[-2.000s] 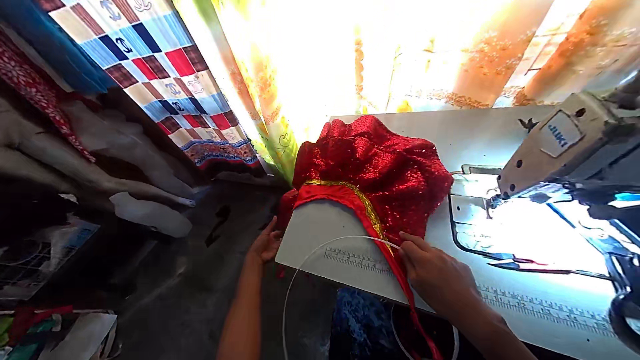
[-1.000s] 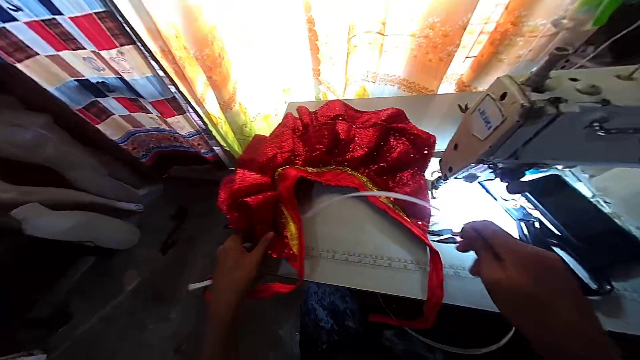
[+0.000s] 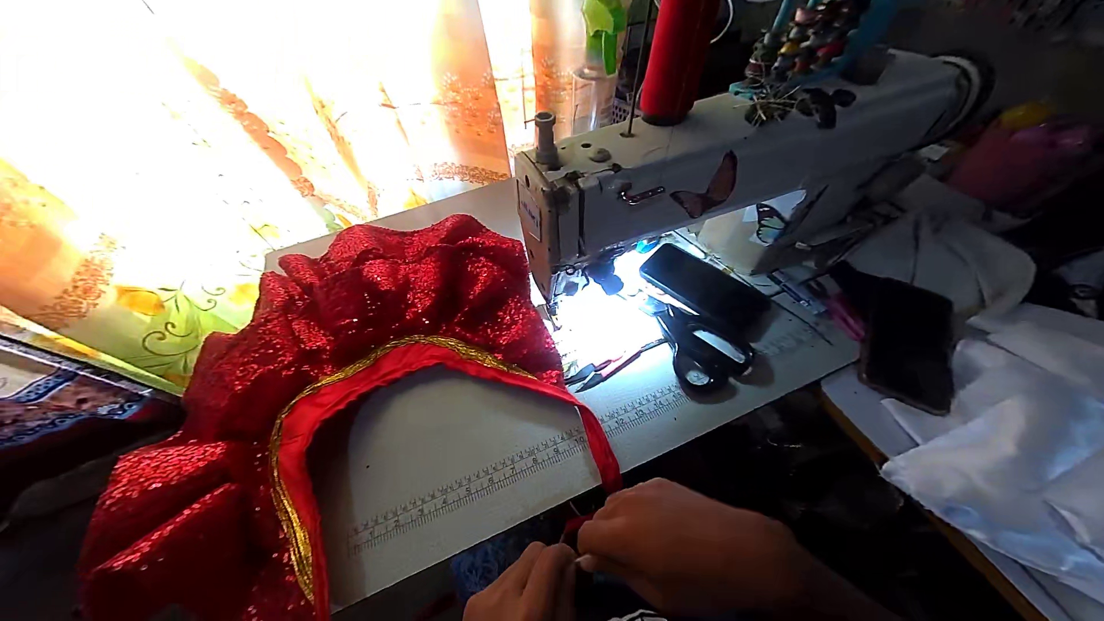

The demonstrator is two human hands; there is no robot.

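Note:
A gathered red sequined fabric piece [image 3: 388,285] with gold braid [image 3: 291,483] and a red fabric band [image 3: 599,444] lies curved over the sewing machine bed [image 3: 431,431]. My right hand [image 3: 681,543] is closed at the band's end, beyond the bed's front edge. Touching it, my left hand [image 3: 526,586] has its fingers curled at the bottom of the view. A small pale tip shows between the hands; what the left hand grips is hidden. The lit needle area of the sewing machine [image 3: 690,190] is right of the sequined fabric.
Black-handled scissors [image 3: 703,354] and a dark phone [image 3: 707,289] lie on the bed, right of the needle. Further right, another dark phone [image 3: 910,341] rests beside white satin fabric [image 3: 1018,431]. A red thread cone [image 3: 677,60] stands behind the machine head. A bright curtain [image 3: 259,112] hangs behind.
My hands were apart one second ago and now meet at the front edge. The long white strip seen earlier over the bed no longer shows there. The view has swung right.

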